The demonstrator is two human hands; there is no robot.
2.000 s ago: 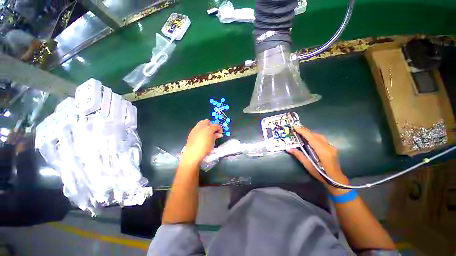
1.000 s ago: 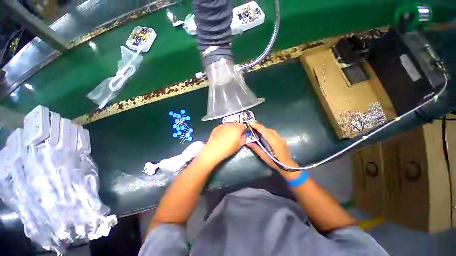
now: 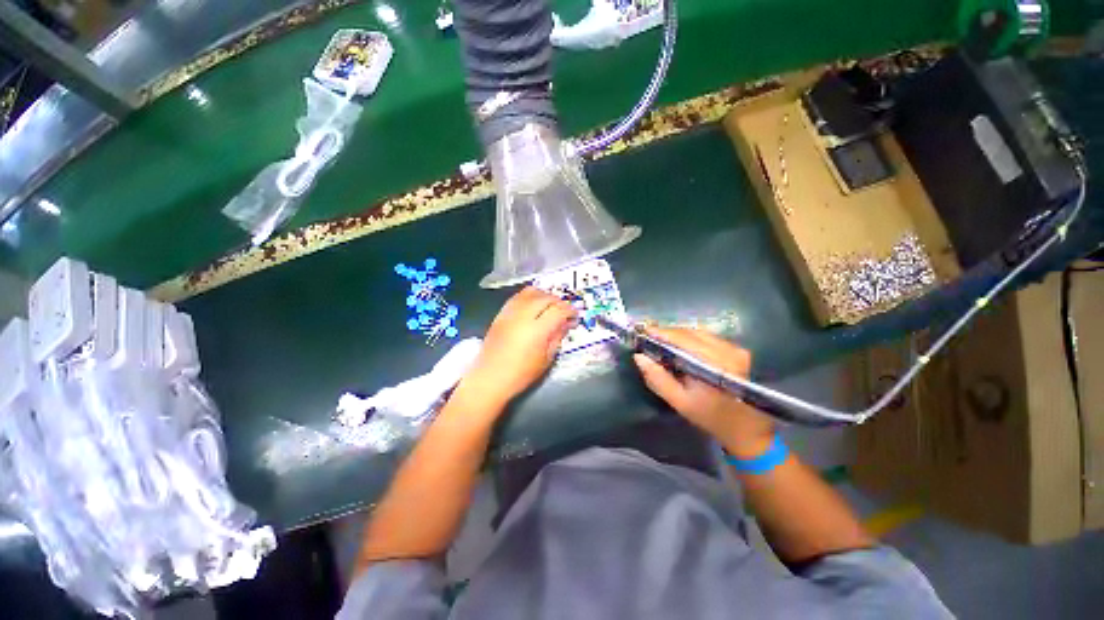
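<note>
The white housing with its circuit board [image 3: 596, 298] lies on the dark green bench just below the clear funnel. My left hand [image 3: 529, 339] is at its left side, fingertips over the board's edge; whether they pinch a small part is hidden. My right hand [image 3: 702, 378] grips the soldering iron [image 3: 696, 366], its tip pointing left at the board. Blue disc components [image 3: 427, 298] lie in a loose pile left of the funnel. A white bagged cord [image 3: 412, 394] lies left of my left wrist.
The extractor funnel [image 3: 542, 212] hangs over the work. White bagged units [image 3: 103, 327] are stacked at far left. A cardboard tray [image 3: 787, 200] with silvery scraps [image 3: 881, 276] and a black station [image 3: 987, 145] are at right. Another open unit [image 3: 355, 61] lies on the green conveyor.
My left hand has come from the blue pile to the housing. My right hand has drawn back to the right, now with the iron's tip at the board. The view has shifted right.
</note>
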